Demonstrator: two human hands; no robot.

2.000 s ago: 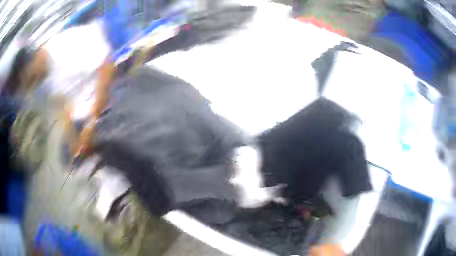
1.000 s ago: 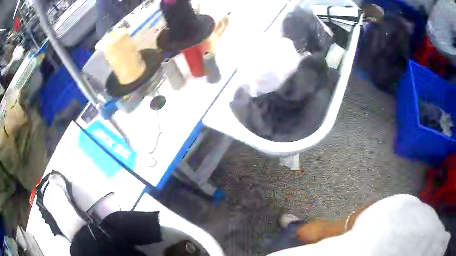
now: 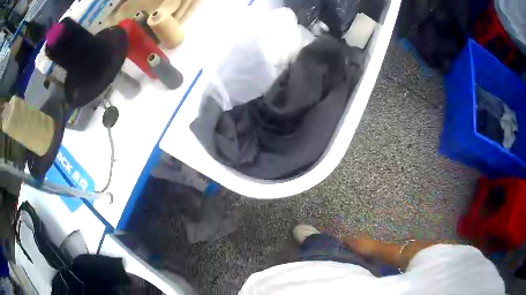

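Dark grey fabric (image 3: 311, 103) lies heaped in a white-rimmed trough (image 3: 271, 190) in front of me. A crumpled clear-white plastic bag (image 3: 248, 63) lies against its left side. My right arm comes from a white sleeve at the lower right, with a bracelet at the wrist. My right hand (image 3: 359, 246) is small and blurred beside my dark-clothed leg; its fingers cannot be made out. My left hand is not in view.
Thread cones (image 3: 165, 29) stand left on the white table (image 3: 138, 109). Black pieces with edging (image 3: 92, 273) lie lower left. A blue crate (image 3: 461, 132) holding fabric and a red stool (image 3: 490, 213) are on the speckled floor at right.
The view has swung from the grey and black pieces to the trough, which now sits nearer the centre. The thread cones have shifted left in view. My right arm stays low at right.
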